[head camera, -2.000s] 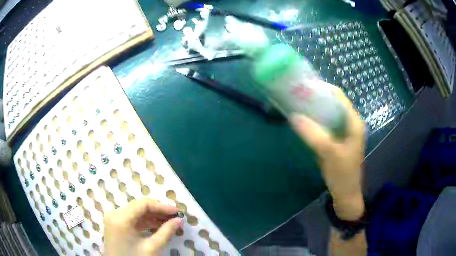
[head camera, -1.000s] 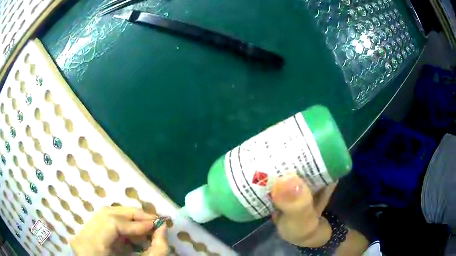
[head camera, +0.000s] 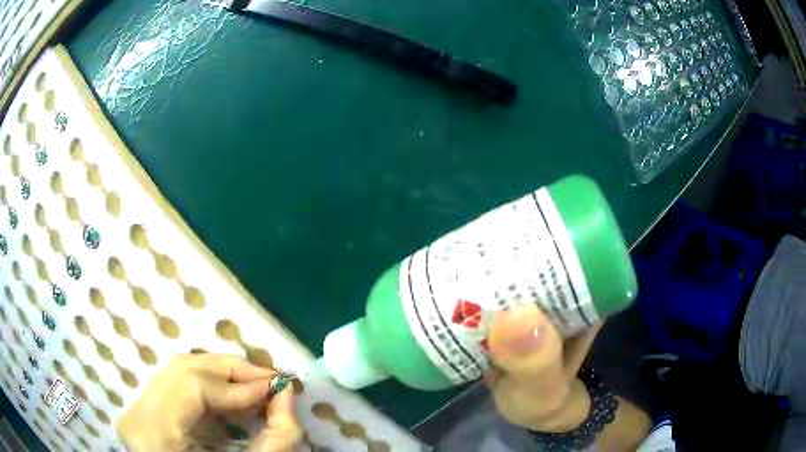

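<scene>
My left hand (head camera: pixel 208 402) pinches a small round green-and-silver part (head camera: pixel 280 383) between thumb and fingertips, over the lower right of the white holding board (head camera: pixel 190 252). My right hand (head camera: pixel 539 375) holds a green squeeze bottle (head camera: pixel 495 287) with a white label and red diamond. The bottle is tilted with its pale nozzle pointing left, close to the part; whether the tip touches it I cannot tell. Several similar round parts sit in the board's holes at the left.
A slim black tool (head camera: pixel 380 46) lies at the top of the green bench (head camera: pixel 292 177). A clear blister tray (head camera: pixel 676 79) lies at the upper right. A small printed label (head camera: pixel 62 402) is on the board. Blue stools (head camera: pixel 707 274) stand right of the bench edge.
Since the first frame, the right hand has brought the bottle down and left, its nozzle to the part in my left hand. Over the last second both hands have hardly moved; the view has shifted slightly.
</scene>
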